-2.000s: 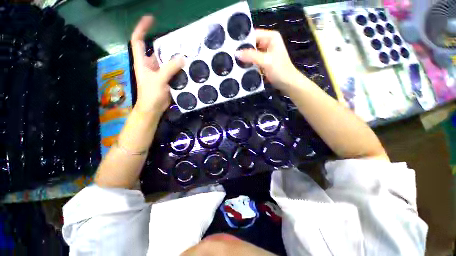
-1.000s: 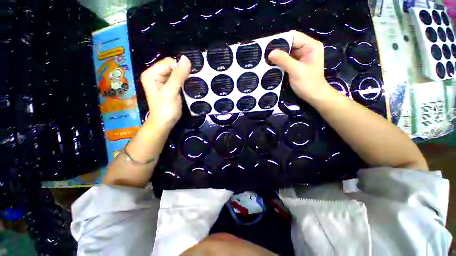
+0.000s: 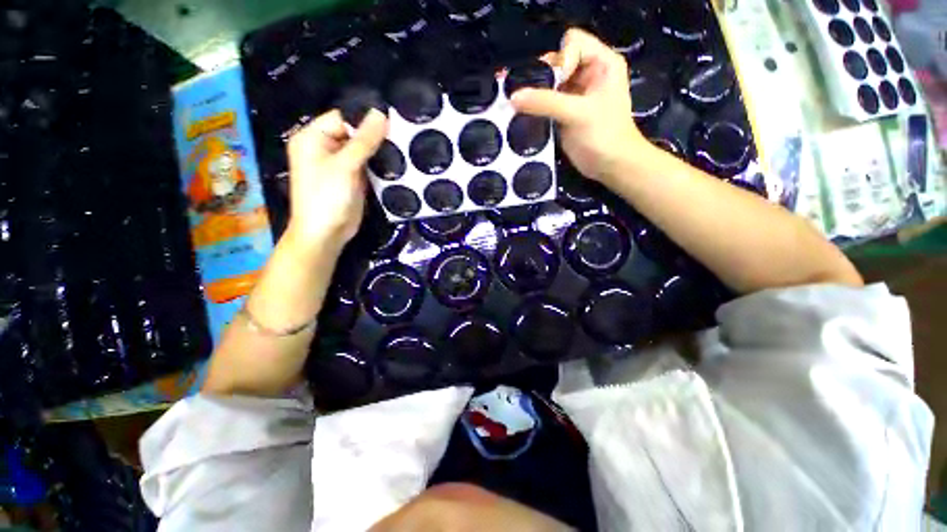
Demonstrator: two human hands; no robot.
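Observation:
A white sticker sheet [image 3: 457,156] with rows of black round labels is held above a glossy black tray [image 3: 498,301] of round shapes with bright rings. My left hand [image 3: 334,171] pinches the sheet's left upper edge between thumb and finger. My right hand [image 3: 592,109] pinches the upper right corner, at a round label [image 3: 531,79]. The top row of labels stands out past the white backing at the upper edge. The fingertips hide parts of the corner labels.
Black ridged stacked trays [image 3: 93,208] fill the left side. A blue and orange printed card [image 3: 221,187] lies between them and the tray. At right are spare label sheets [image 3: 864,57] and printed bags [image 3: 867,177]. The wearer's light jacket [image 3: 820,384] shows below.
The white backing above the top row of labels no longer shows, and those labels now project from its edge. Both hands have shifted slightly left and up with the sheet.

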